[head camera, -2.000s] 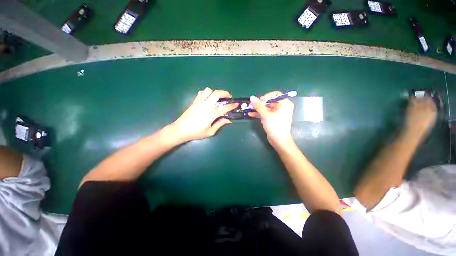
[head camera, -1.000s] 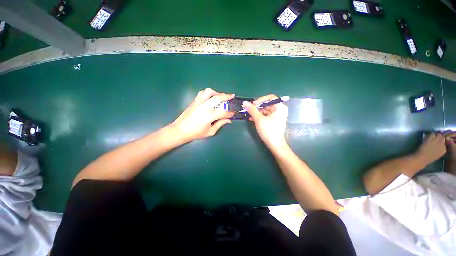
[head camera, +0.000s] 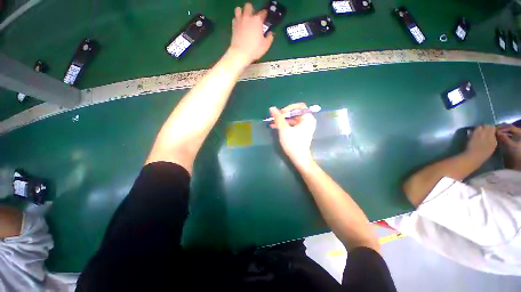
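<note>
My left hand (head camera: 250, 33) reaches over the metal edge strip onto the far green surface. It is at a black phone (head camera: 274, 16) with a white patch; whether the fingers grip it or only touch it, I cannot tell. My right hand (head camera: 296, 126) holds a slim pen-like tool (head camera: 297, 114) above the near green worktop, its pale rounded end to the right. Under and beside this hand lies a clear strip (head camera: 328, 126), with a yellow patch (head camera: 239, 134) at its left end.
More black phones lie beyond the worn metal edge strip (head camera: 320, 63), among them one phone (head camera: 309, 28). Phones also lie near left (head camera: 28, 187) and right (head camera: 459, 95). A grey post (head camera: 37, 80) stands left. Another person's hands (head camera: 485, 140) are at right; a sleeve (head camera: 25, 245) is at left.
My left hand has moved from the near worktop to a far phone. The phone between my hands is no longer there, and the yellow patch now shows. My right hand still holds the tool.
</note>
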